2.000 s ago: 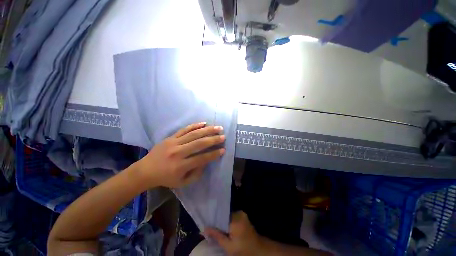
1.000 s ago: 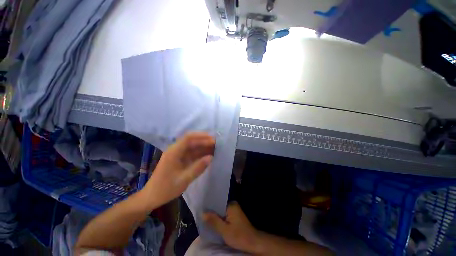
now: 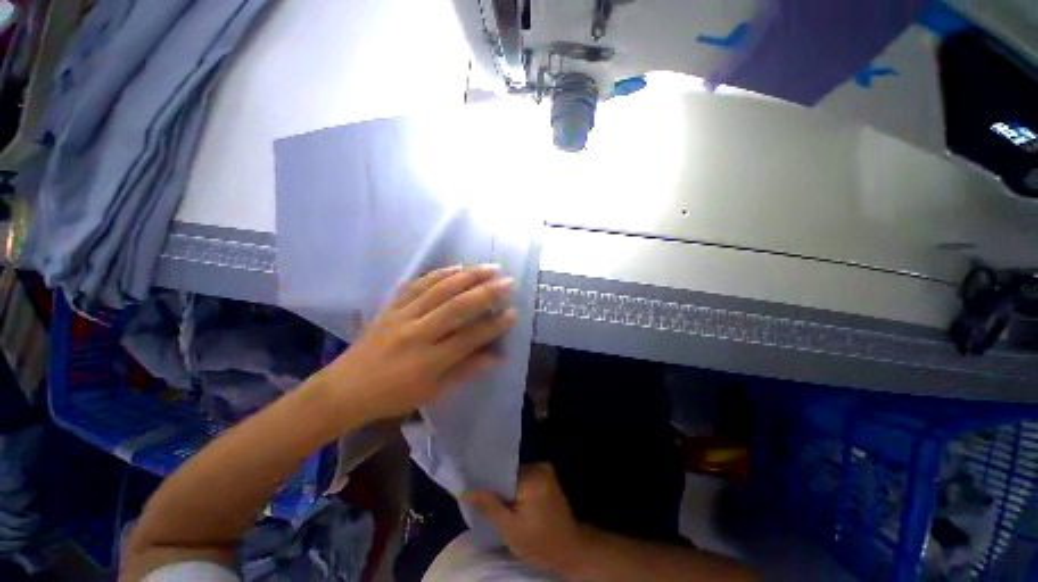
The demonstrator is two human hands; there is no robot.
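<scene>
A light blue-grey garment panel (image 3: 342, 216) lies on the white machine table and hangs over its front edge. Its upper right part runs into the lamp glare at the needle, where presser foot and needle are washed out. My left hand (image 3: 438, 335) lies flat on the panel near the table's front edge, fingers toward the panel's right edge. My right hand (image 3: 533, 514) grips the panel's lower end below the table edge, thumb on top. A dark grey cylindrical attachment (image 3: 573, 114) stands just right of the glare.
Blue-grey layers are piled (image 3: 125, 148) at the left. An edge ruler tape (image 3: 728, 324) runs along the table front. A small black object (image 3: 988, 309) lies at the right end. Blue baskets (image 3: 928, 489) stand below. A purple cloth strip (image 3: 814, 46) hangs over the machine head.
My left hand, lifted with curled fingers one second ago, is now laid flat on the panel again. My right hand keeps its grip with little movement. A bright diagonal crease shows on the panel.
</scene>
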